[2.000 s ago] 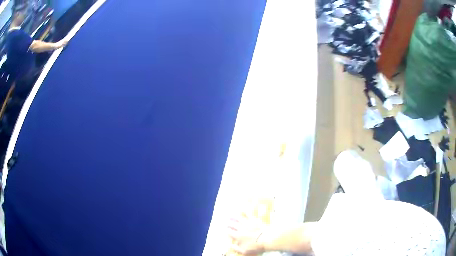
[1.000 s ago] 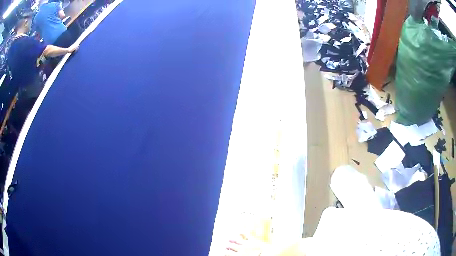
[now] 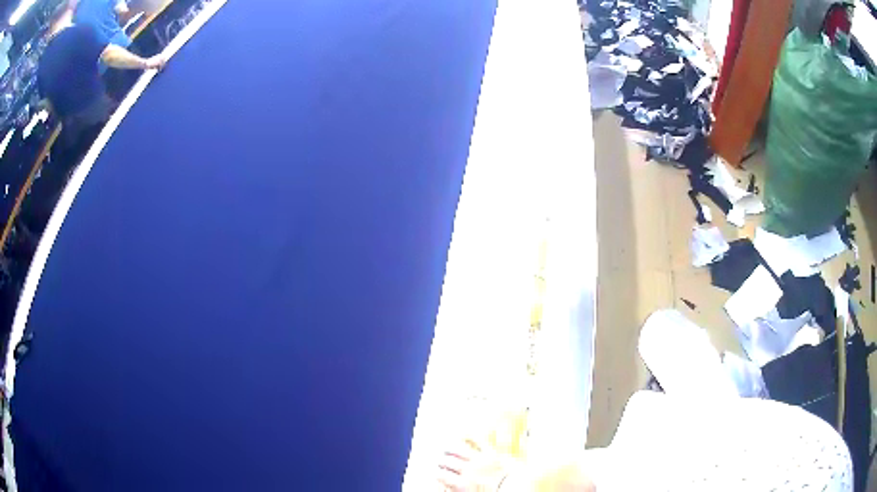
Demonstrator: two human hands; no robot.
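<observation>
A huge dark blue fabric sheet (image 3: 260, 240) lies flat over most of the long table. Its near edge runs along the bright white table margin (image 3: 510, 173). A worn yellow strip (image 3: 536, 332) lies on the margin. One of my hands (image 3: 481, 473) is at the bottom edge of the picture, overexposed, over the white margin beside the fabric edge. Its fingers point left; whether they pinch anything is not clear. It appears to be my right hand. My left hand is not in view.
A person in dark clothes (image 3: 72, 77) stands at the far edge, a hand on it, with another in blue behind. A small black object (image 3: 23, 348) lies on the far edge. Scraps (image 3: 664, 86) and a green sack (image 3: 817, 135) are on the floor at right.
The person at the far edge has turned and bent, and their hand has shifted slightly along the edge. My hand has moved lower in the picture than two seconds ago.
</observation>
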